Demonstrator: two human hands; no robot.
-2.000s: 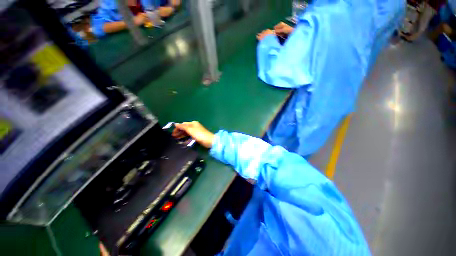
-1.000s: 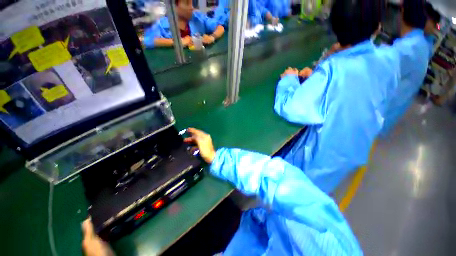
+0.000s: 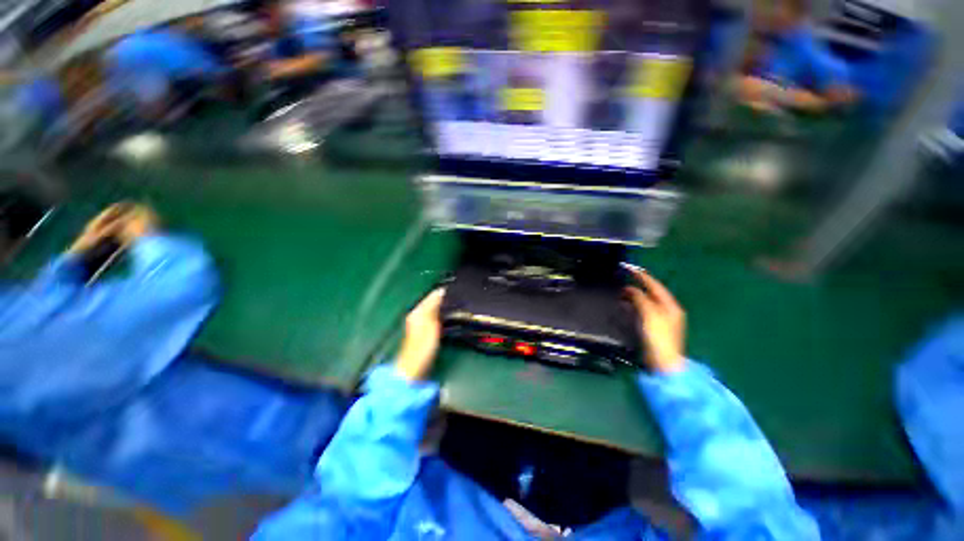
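Observation:
The flat black press fixture (image 3: 550, 306) lies on the green bench mat in front of me, with red lights on its front edge. Small metallic shapes (image 3: 532, 277) show at the middle of its top. My left hand (image 3: 423, 334) is against the fixture's left side. My right hand (image 3: 660, 319) is at its right side, its fingers around the side handle area, which is blurred and mostly hidden. A clear acrylic guard (image 3: 550, 208) stands behind the fixture, below the display.
A black-framed instruction display (image 3: 550, 167) stands above the guard. A pale hose (image 3: 387, 277) runs left of the fixture. A coworker's hands (image 3: 114, 230) are at the left; a blue sleeve (image 3: 939, 396) is at right. A metal upright (image 3: 883, 174) stands right.
The view has swung left, bringing the fixture to the centre and a coworker into view at left. My left hand shows more fully at the fixture's side. My right hand remains at the right side.

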